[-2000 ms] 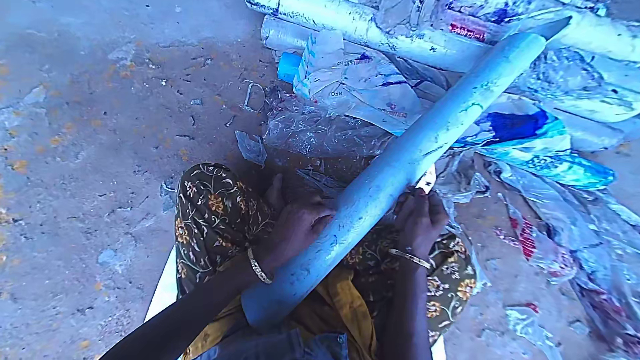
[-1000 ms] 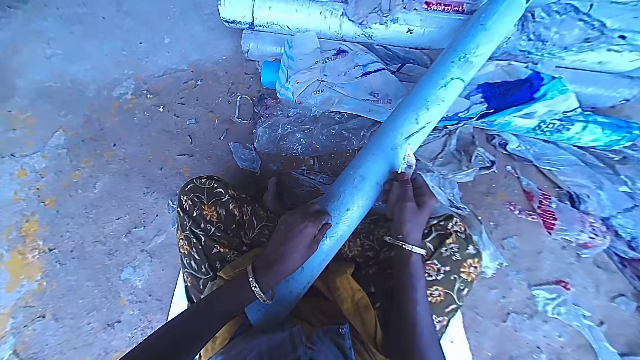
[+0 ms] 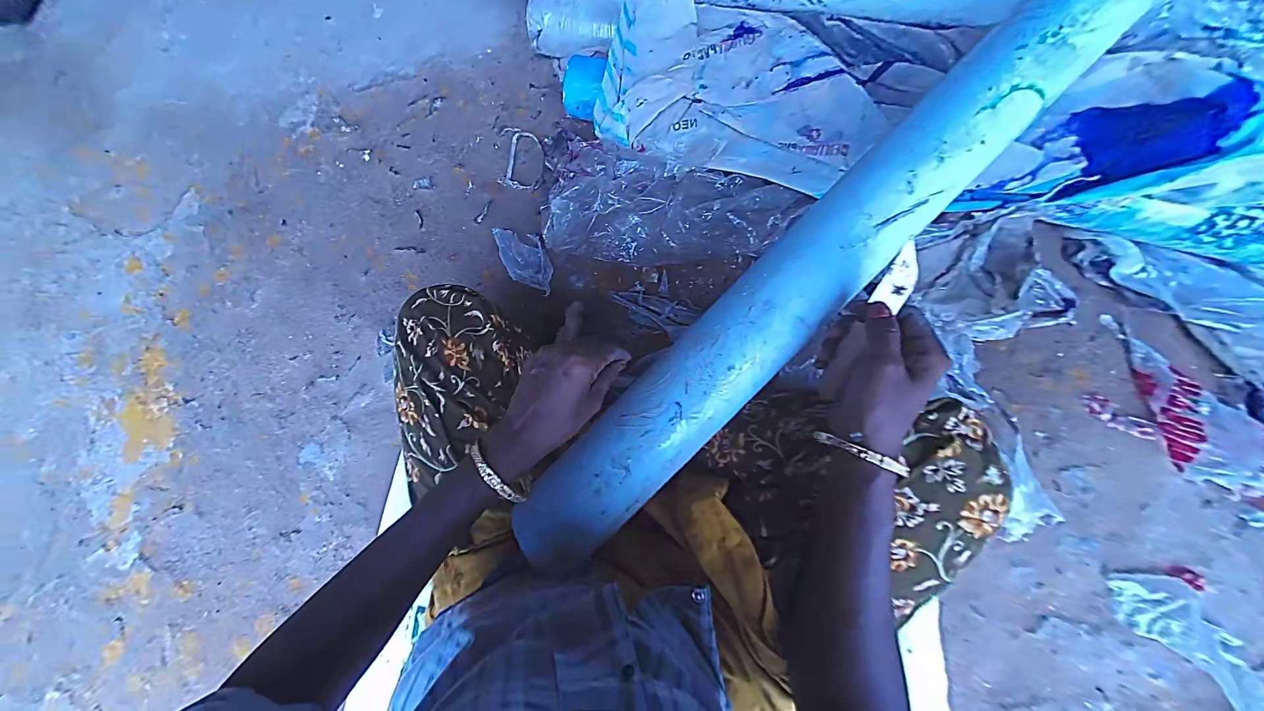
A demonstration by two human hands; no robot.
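Note:
A long, round grey-blue roll or pipe with dark scuffs lies slantwise across my lap, its near end against my body and its far end beyond the top edge. My left hand is at the left side of its lower part; the fingers are bent, and whether they press on it is hard to tell. On the other side, my right hand pinches a small white strip between thumb and fingers, close beside the roll.
Crumpled clear plastic lies on the floor ahead. Printed plastic sheets and more wrapped rolls stand behind it. A blue round end shows at their left. Torn plastic film with red print lies to the right.
The white piece at my right hand shows more fully beside the roll than one second ago. My left hand's fingers look more spread. The view has shifted a little.

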